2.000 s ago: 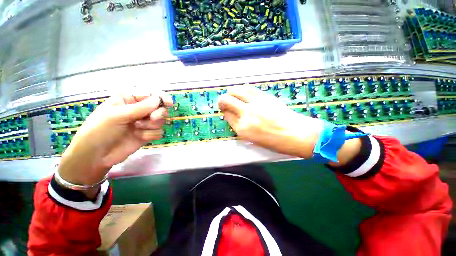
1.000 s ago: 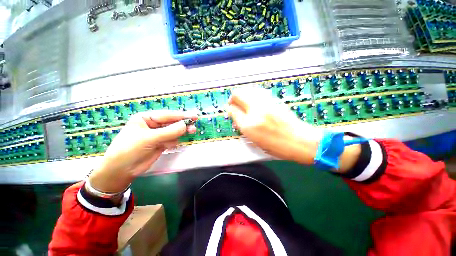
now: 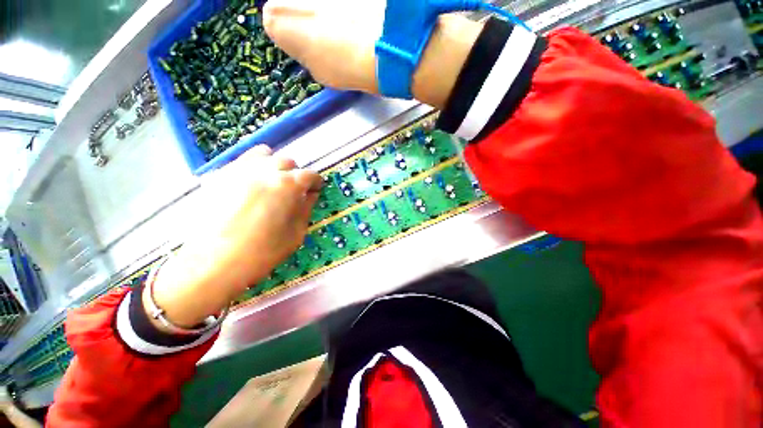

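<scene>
A green PCB panel [image 3: 393,219] with two rows of small boards, blue and silver parts on it, lies on the metal rail. My left hand [image 3: 243,221] is over the panel's left part, fingers curled together; whether they hold a part is hidden. A blue bin [image 3: 276,129] full of dark capacitors [image 3: 238,75] with yellow-green marks stands behind the panel. My right hand [image 3: 326,42], with the blue wrist strap, is over the bin's right part near the top edge; its fingertips and anything in them cannot be made out.
Small silver parts [image 3: 125,117] lie loose left of the bin. A clear ribbed tray [image 3: 58,221] is at the left. A grey plate [image 3: 715,42] lies beside panels at the upper right. A cardboard box [image 3: 272,397] is below the line. Part of another person's arm or hand shows at the lower left edge.
The view has turned, so the line now slants. My right hand has left the panel and moved up to the blue bin. My left hand remains over the panel, its fingertips now mostly hidden.
</scene>
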